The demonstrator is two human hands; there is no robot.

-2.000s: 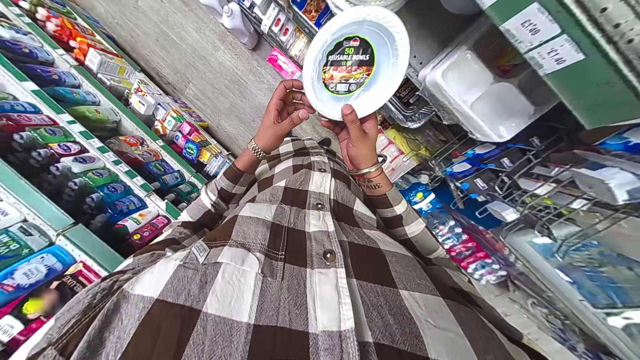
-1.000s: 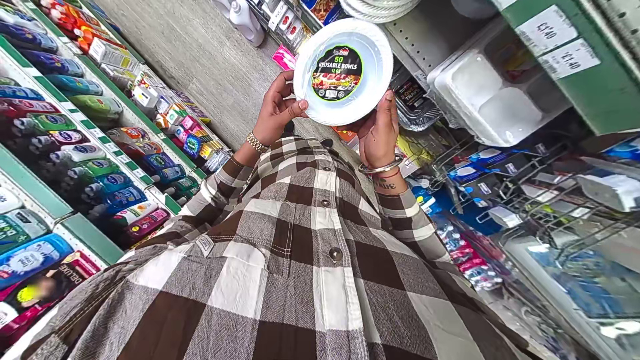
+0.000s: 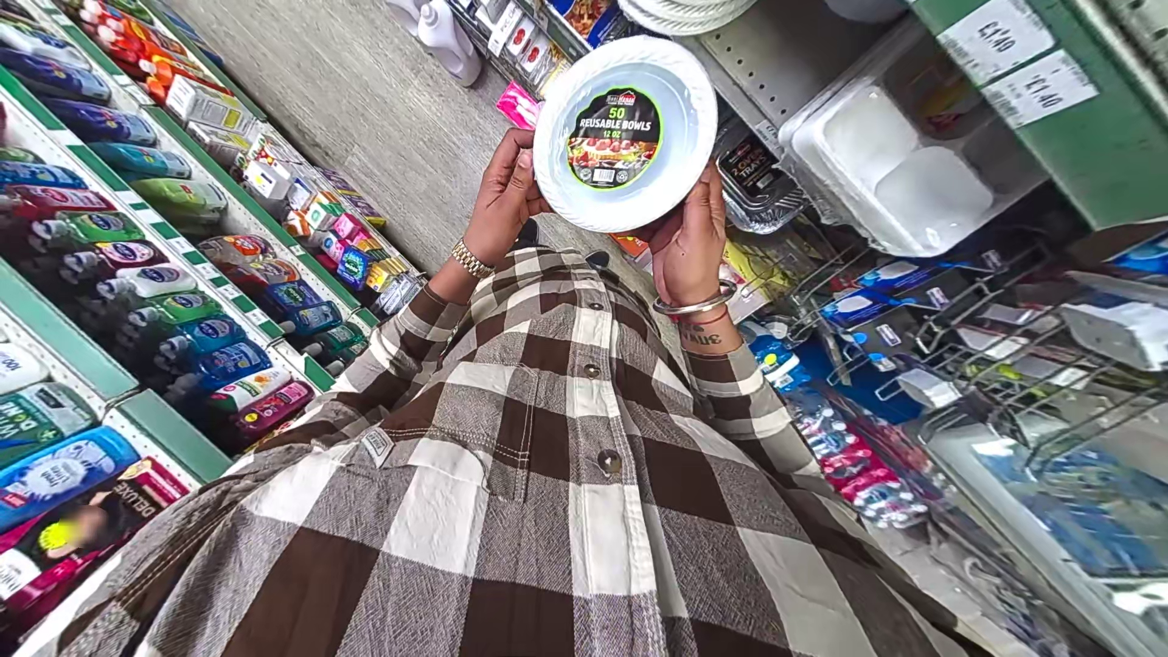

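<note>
A wrapped stack of white reusable bowls (image 3: 675,137) with a round black label faces me at the top centre. My left hand (image 3: 507,187), with a gold-toned watch at its wrist, grips the left rim between thumb and fingers. On the other side, my right hand (image 3: 691,239) holds the lower right edge, its fingers partly hidden behind the stack; a metal bangle circles that wrist. The depth of the stack cannot be seen from here. More white dishes (image 3: 689,11) lie on the shelf just above the bowls.
Shelves of coloured bottles (image 3: 187,306) line the left side, with small boxed goods (image 3: 342,233) beyond. At right are wrapped white compartment trays (image 3: 899,164), foil trays (image 3: 757,173), a green shelf edge (image 3: 1086,173) and wire racks (image 3: 1031,365). Grey flooring (image 3: 310,82) runs between.
Both hands still hold the bowls. My left hand has shifted its grip onto the left rim, and my right hand has moved from beneath the stack to its lower right edge.
</note>
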